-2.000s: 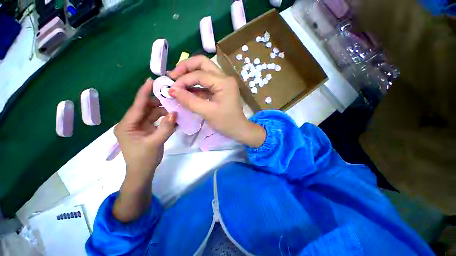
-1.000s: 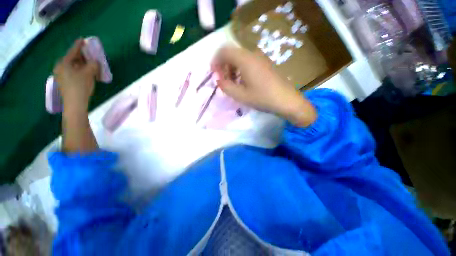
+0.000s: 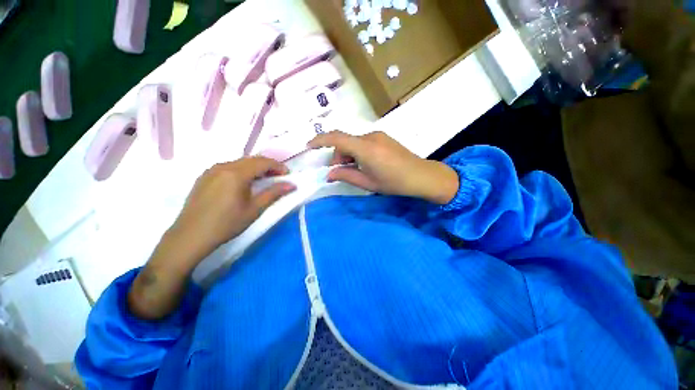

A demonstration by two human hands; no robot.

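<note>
My left hand (image 3: 228, 190) and my right hand (image 3: 381, 164) face each other at the near table edge. Their fingertips are around a pale white piece (image 3: 309, 161), which blends into the white table cover, so its shape is unclear. Several pink devices lie on the white table beyond my hands, including one upright-looking pale device (image 3: 156, 122) and a tilted one (image 3: 110, 146) at the left. Some show a small dark window at one end.
An open cardboard box (image 3: 434, 57) with small white pieces (image 3: 373, 15) stands at upper right. Shiny clear packaging (image 3: 560, 38) lies beyond it. The green belt (image 3: 84, 34) carries pink devices and a yellow scrap (image 3: 176, 15). A label sheet (image 3: 49, 312) lies at lower left.
My left hand has left the belt and the pink device it held, and has come to the table edge. My right hand has moved down beside it. More pink devices show on the table.
</note>
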